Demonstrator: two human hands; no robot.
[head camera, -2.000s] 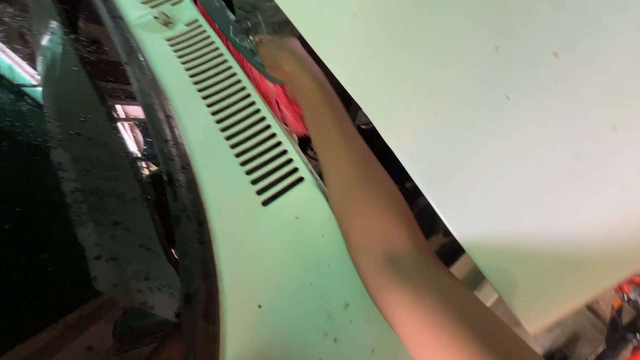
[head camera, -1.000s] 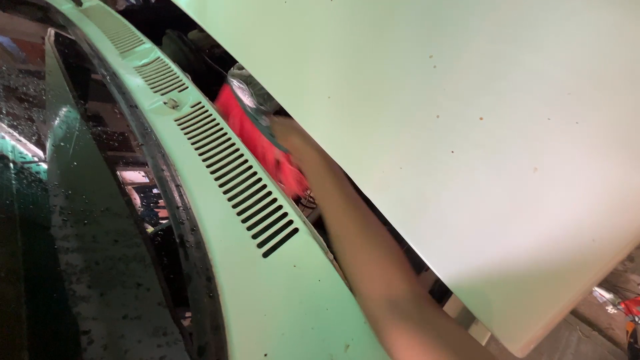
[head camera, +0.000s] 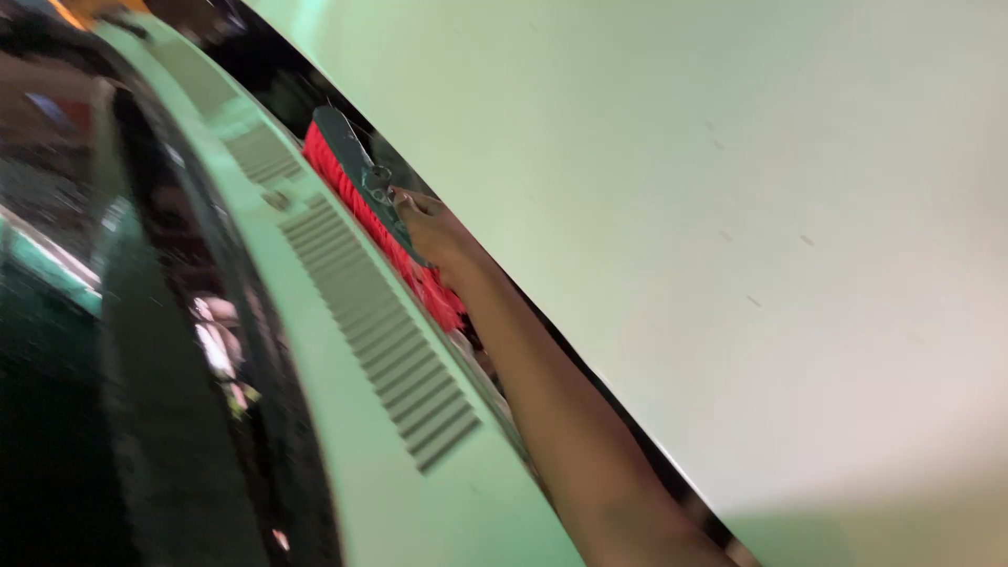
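My right hand (head camera: 429, 232) comes in on an arm from the lower right, its fingers closed at the dark block of a brush (head camera: 346, 150). The brush's red bristles (head camera: 354, 197) face down and left, along the inner edge of the pale green cowl panel (head camera: 315, 315) of a car. The brush lies in the narrow dark gap between that panel and the car's hood (head camera: 669, 236). Part of the grip is hidden by the fingers, and the picture is motion-blurred. My left hand is out of view.
A dark, wet windshield (head camera: 63, 394) borders the cowl on the left. Slotted vents (head camera: 378, 339) and a small nozzle-like fitting (head camera: 276, 199) are on the cowl. An orange object (head camera: 94, 9) shows at the top left. The hood's edge runs close beside my forearm.
More of the brush's dark block and red bristles shows now than in the earlier frames. My right hand stays at the brush inside the gap. The view has shifted.
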